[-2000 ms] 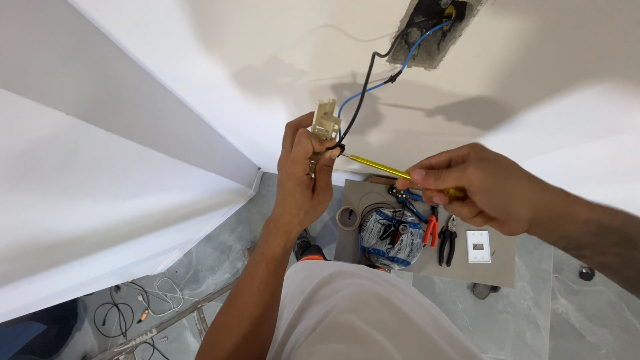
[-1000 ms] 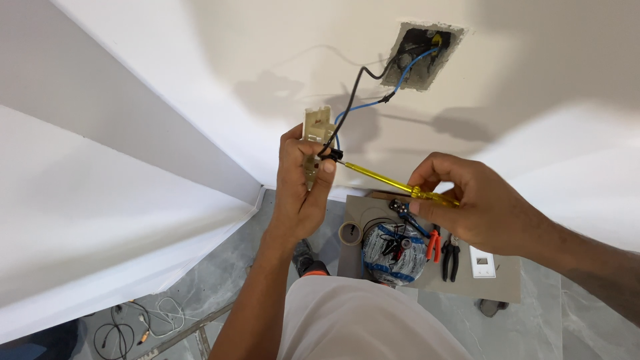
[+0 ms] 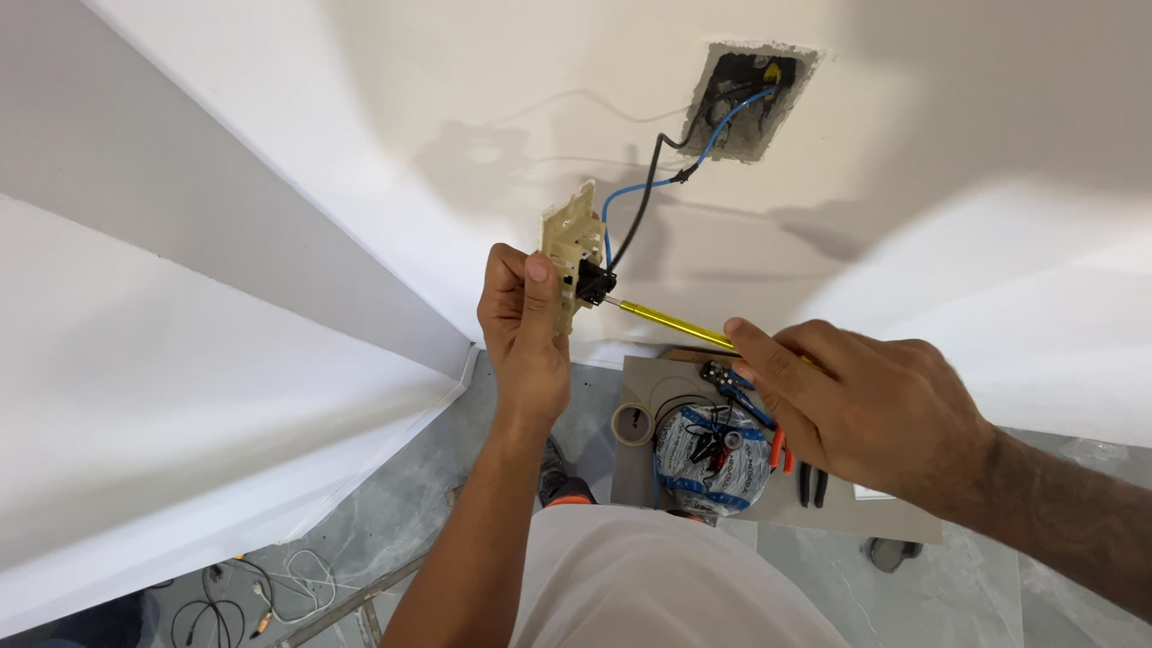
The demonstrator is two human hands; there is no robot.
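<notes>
My left hand [image 3: 531, 315] grips a cream plastic wall-plate frame [image 3: 569, 220], held on edge, with a black electrical module [image 3: 594, 282] in it. A black wire [image 3: 650, 193] and a blue wire [image 3: 630, 189] run from the module up to a recessed wall box [image 3: 751, 99]; black tape wraps a joint [image 3: 684, 174] in the blue one. My right hand [image 3: 855, 387] is closed around a screwdriver with a yellow shaft [image 3: 675, 324]. Its tip meets the module's lower side; whether it sits in a screw cannot be told.
Below, a grey board [image 3: 634, 369] bears a wrapped cable coil [image 3: 711, 459], a tape roll [image 3: 633, 424], wire strippers [image 3: 738, 391], red-handled pliers [image 3: 781, 452] and black-handled pliers [image 3: 813, 484]. Loose cables [image 3: 292, 585] lie on the floor at lower left. White wall surfaces slope along the left.
My left hand has turned the frame from facing me to edge-on, so the black module shows at its right side. The screwdriver stays at the module.
</notes>
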